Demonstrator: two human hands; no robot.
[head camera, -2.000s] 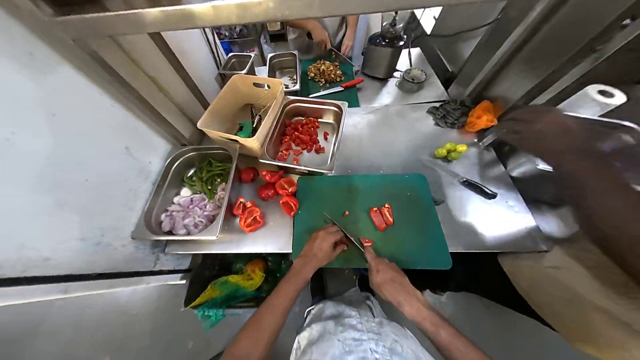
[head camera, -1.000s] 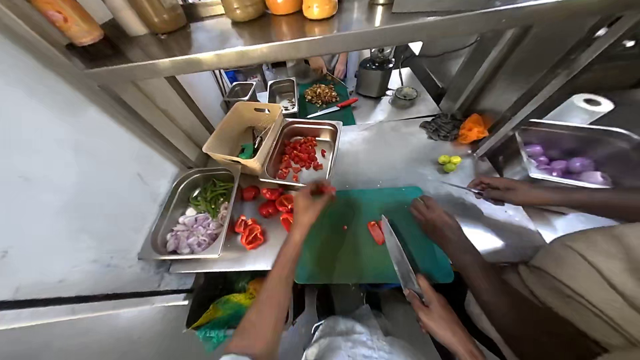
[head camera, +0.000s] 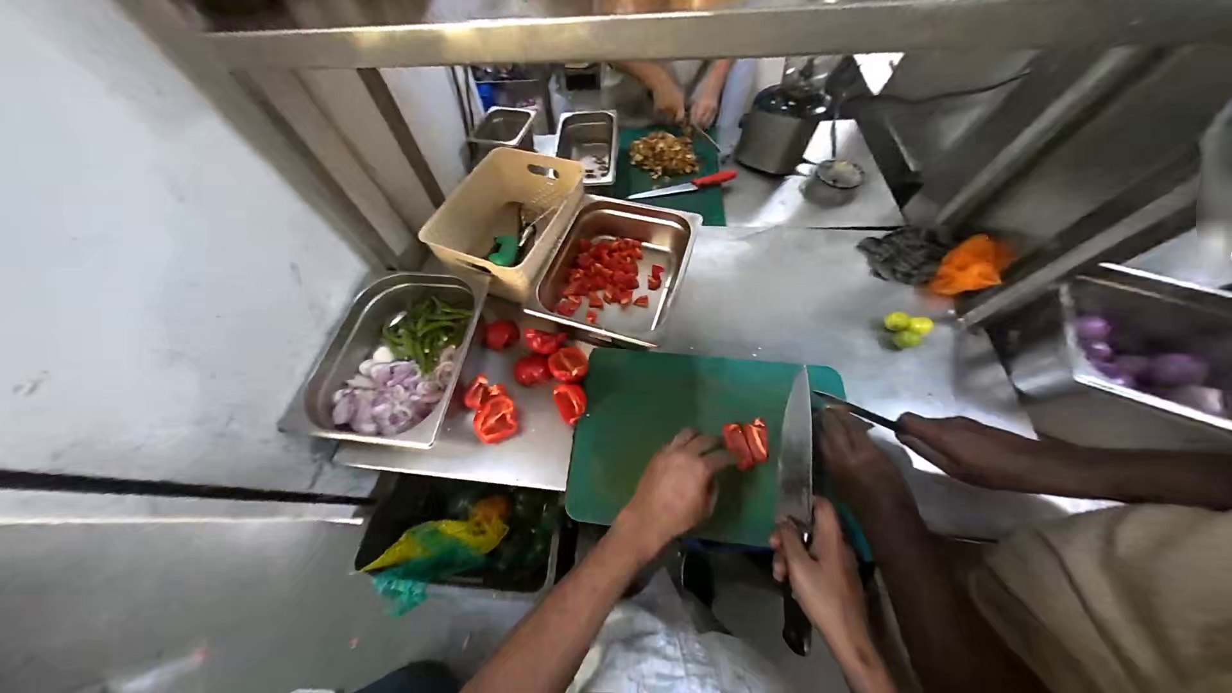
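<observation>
A green cutting board (head camera: 654, 414) lies on the steel counter with red bell pepper pieces (head camera: 746, 443) on its right half. My left hand (head camera: 679, 481) is over the board just left of these pieces; whether its fingertips hold anything is hidden. My right hand (head camera: 818, 568) grips a chef's knife (head camera: 797, 452) by its black handle, the blade pointing away near the board's right side. Cut red pepper portions (head camera: 496, 419) lie left of the board. Behind them, a steel pan (head camera: 683, 260) holds chopped red pepper (head camera: 606, 274).
A co-worker's hands (head camera: 943, 443) with a small knife are close at right. A steel pan (head camera: 448, 433) of sliced onions and green chillies stands left, beside a beige plastic basket (head camera: 452, 231). Limes (head camera: 905, 329) and cloths (head camera: 967, 265) lie right. A steel shelf edge (head camera: 616, 37) crosses above.
My left hand has come back from near the steel pan to the board. My right hand keeps the chef's knife, now pointing more straight ahead. The co-worker's hands remain at the right.
</observation>
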